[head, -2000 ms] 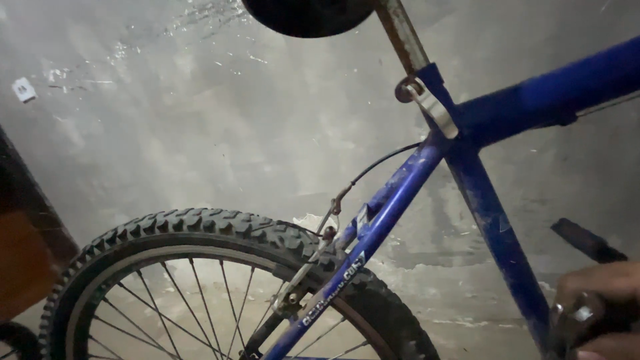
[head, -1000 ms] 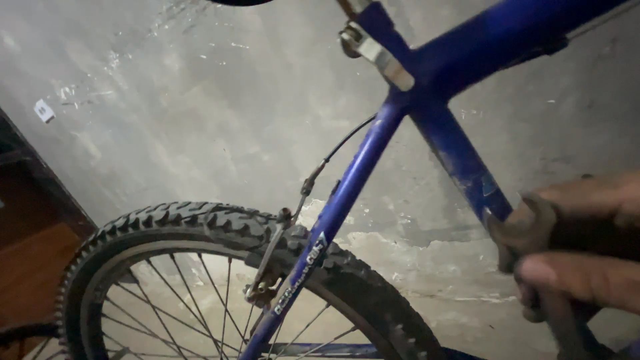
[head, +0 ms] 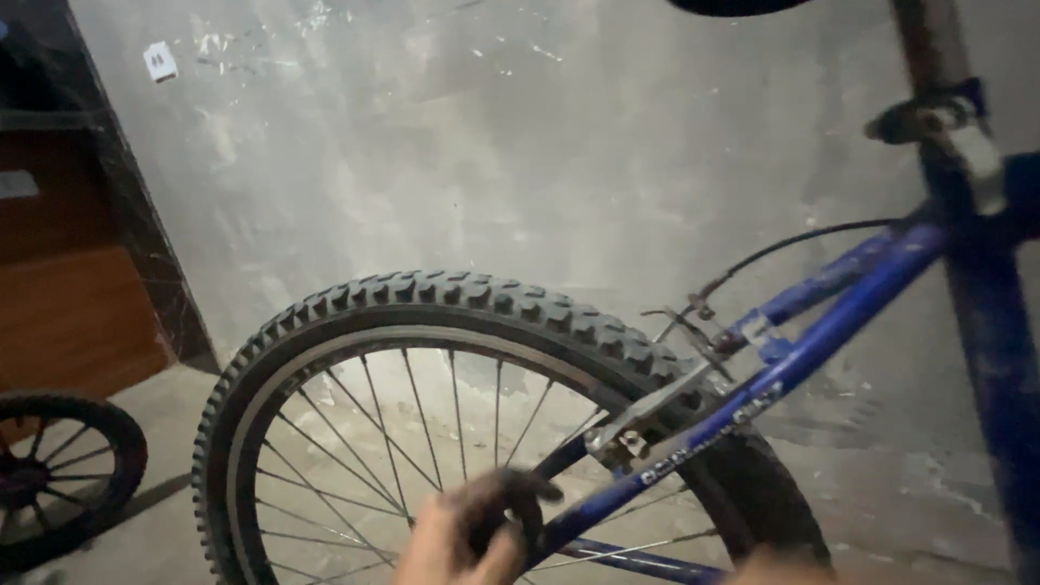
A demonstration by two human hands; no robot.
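A blue bicycle frame with its rear wheel stands before me. My left hand comes up from the bottom, fingers curled and dark at the tips, beside the lower part of the seat stay. Whether it holds anything is unclear. Only a blurred edge of my right hand shows at the bottom, right of the left one; its fingers are hidden. The knobby rear tyre arches behind the left hand. Above and right of that hand sits the rim brake arm, with a cable curving to the frame.
A grey wall rises behind the bicycle. At the left are a small spoked wheel on the floor and a brown wooden panel. The seat clamp lever and part of the saddle are at the upper right.
The view has shifted left and down the bicycle. My right hand, earlier at the right with an open-end wrench, is now mostly out of view; my left hand has come in by the stay.
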